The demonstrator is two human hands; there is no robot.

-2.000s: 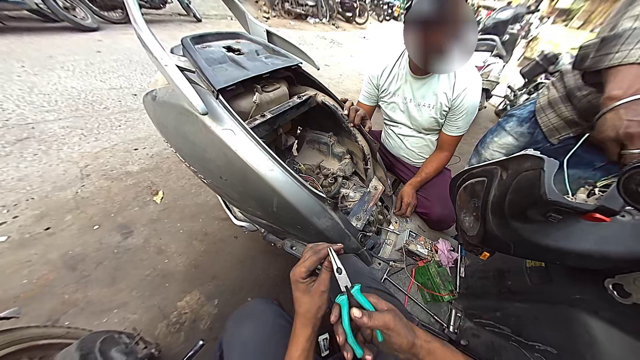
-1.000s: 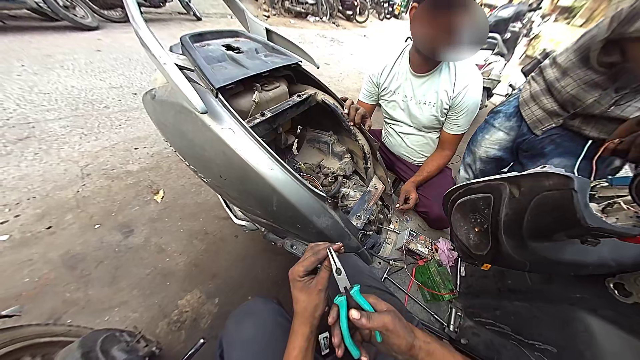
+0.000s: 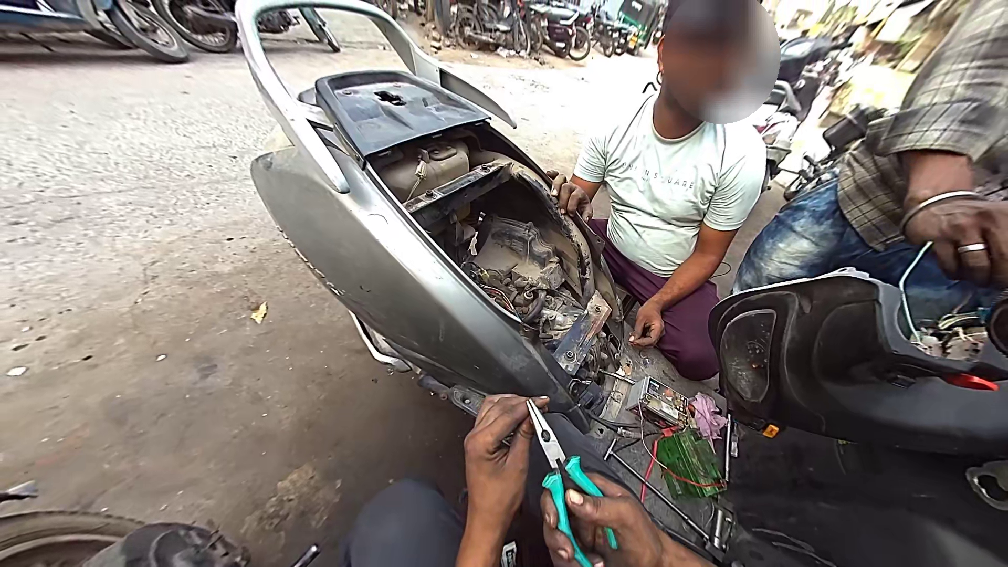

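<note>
My right hand (image 3: 602, 516) is closed around the teal handles of long-nose pliers (image 3: 561, 472), whose jaws point up and to the left. The tips of the pliers touch or almost touch the fingertips of my left hand (image 3: 498, 453). Those fingers are pinched together; whether something small is between them cannot be told. Just beyond both hands is the scooter's grey body (image 3: 409, 291), its seat off and the engine bay (image 3: 520, 268) exposed, with dusty parts and wiring inside. A metal bracket (image 3: 583, 335) lies at the bay's lower end.
On the footboard are a battery (image 3: 660, 402), a green packet (image 3: 690, 465), a pink cloth or bag (image 3: 708, 416), wires and a long metal tool (image 3: 657, 492). A person (image 3: 669, 189) sits beyond the scooter, a hand on its edge. Another person's hand (image 3: 961, 232) is above the black front panel (image 3: 803, 346).
At the right, the other person's hand and arm have shifted over the black front panel. My hands and the pliers have stayed nearly still.
</note>
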